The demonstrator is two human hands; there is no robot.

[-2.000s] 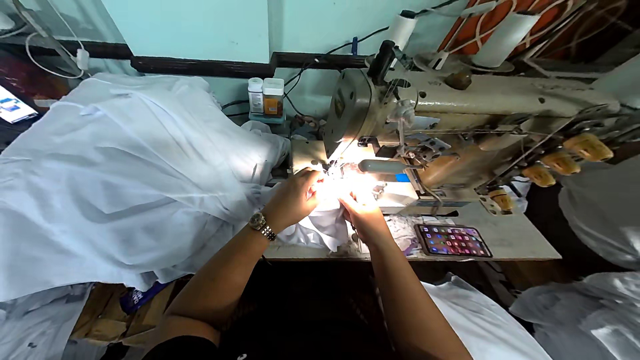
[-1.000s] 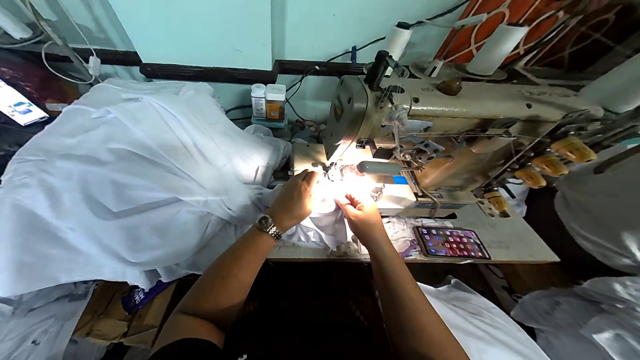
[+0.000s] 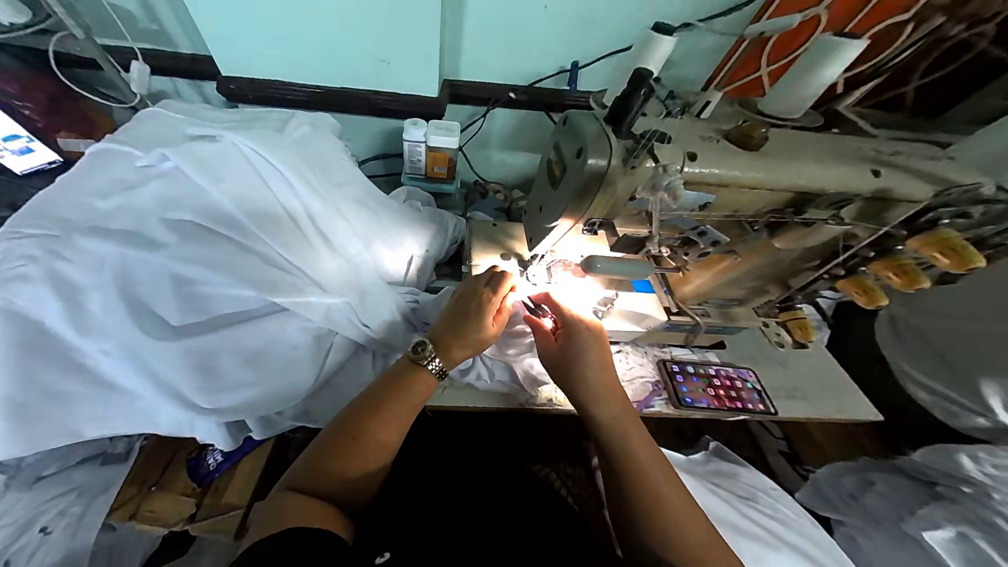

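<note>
An industrial sewing machine [image 3: 579, 169] stands at the centre right, its needle area lit by a glaring lamp. My left hand [image 3: 476, 311], with a watch on the wrist, has its fingertips pinched together just left of the needle; what lies between them is too small to tell. Small dark thread snips [image 3: 538, 309] are in my right hand [image 3: 573, 342], their tip pointing at my left fingertips. White fabric [image 3: 504, 362] lies under and in front of both hands and joins the large white heap at the left.
A smartphone [image 3: 718, 387] lies lit on the table's right front. Two small containers [image 3: 429, 150] stand behind the machine bed. Thread cones [image 3: 815, 75] rise at the back right. More white cloth [image 3: 740, 504] hangs below the table edge, and a cardboard box [image 3: 165, 488] sits low at the left.
Dark snips now show in my right hand at the needle area; the glare hid that spot in the earlier frames. My left hand stays beside the needle.
</note>
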